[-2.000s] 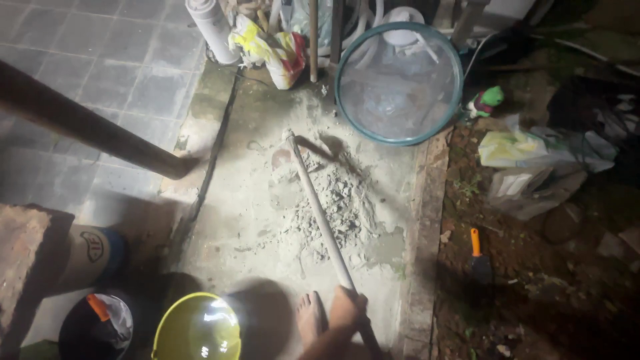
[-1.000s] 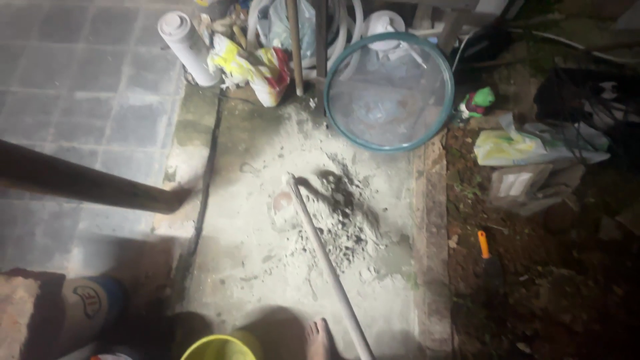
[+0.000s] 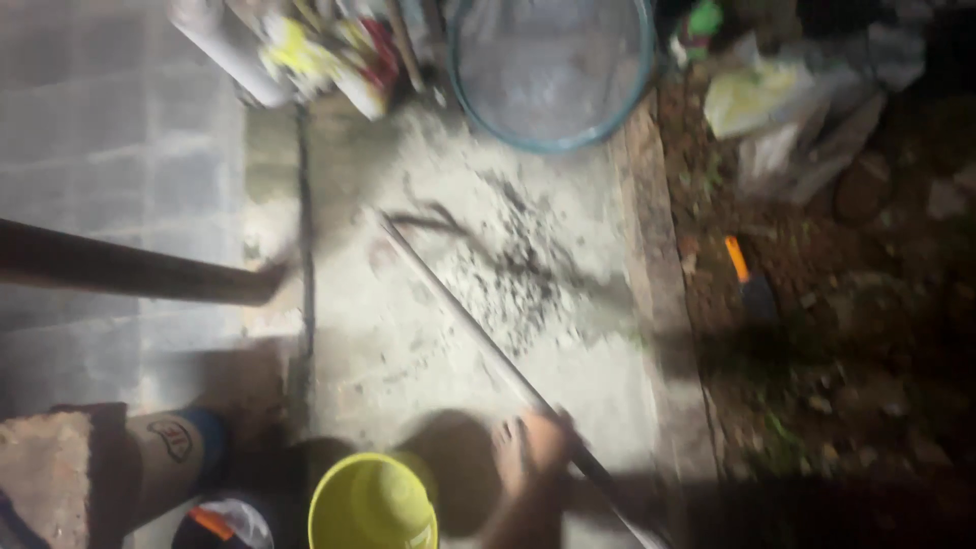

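My left hand [image 3: 545, 438] is closed around the long pole [image 3: 465, 320] of a tool, probably a hoe, low in the view. The pole slants from upper left to lower right. Its far end lies at the left of a loose heap of grey, crumbly mortar-like mix [image 3: 518, 282], where a blurred reddish patch shows; the blade's shape is unclear. The mix is spread over a pale concrete strip [image 3: 579, 389]. My right hand is out of view, as is the pole's near end. A bare foot [image 3: 509, 457] shows beside my left hand.
A yellow-green bucket [image 3: 374, 507] and a dark bucket [image 3: 221, 526] stand at the bottom. A round blue-rimmed sieve [image 3: 564, 141] lies beyond the heap. An orange-handled trowel or scraper [image 3: 738, 259] rests on soil at right. A dark post [image 3: 137, 263] juts from the left.
My left hand shows on the pole again; it was out of view one second ago. The view has shifted, and more of the yellow-green bucket shows than one second ago.
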